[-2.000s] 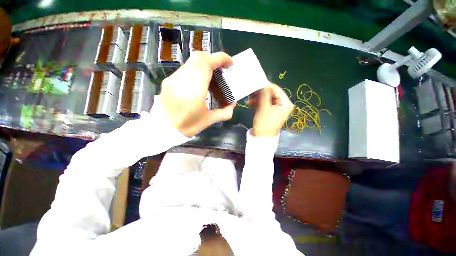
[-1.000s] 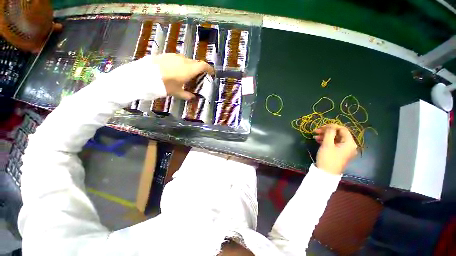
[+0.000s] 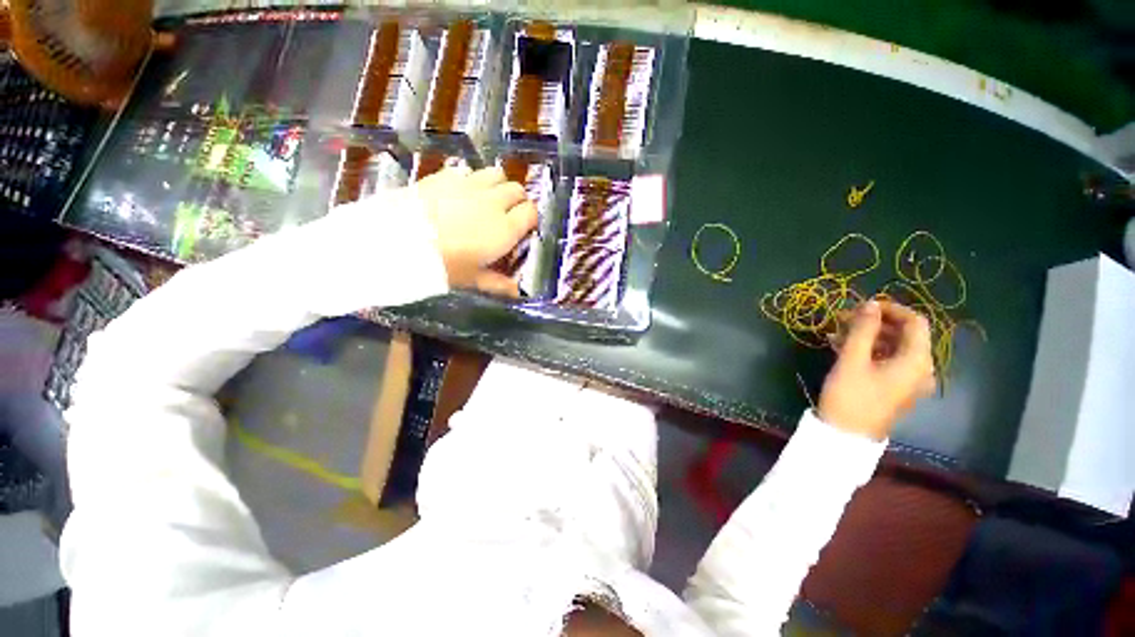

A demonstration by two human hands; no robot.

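A clear blister tray (image 3: 634, 321) holds two rows of module stacks with brown strips and white stripes. My left hand (image 3: 479, 227) is over the front row, its fingers on a module stack (image 3: 535, 224) in the pocket left of the last one. The hand hides part of that stack and its neighbour. My right hand (image 3: 879, 367) is at the pile of yellow rubber bands (image 3: 809, 309), fingertips close together. I cannot tell whether a band is between them. One single rubber band (image 3: 716, 251) lies between tray and pile.
A second clear tray (image 3: 187, 162) with coloured spots lies on the left. A white box (image 3: 1080, 380) stands at the right end of the bench. An orange round fan (image 3: 85, 50) is at the far left. A small knotted band (image 3: 859, 194) lies behind the pile.
The stack that was held in front of me is out of my hands. My left hand has moved left to the tray, my right hand right to the rubber bands. The view has shifted.
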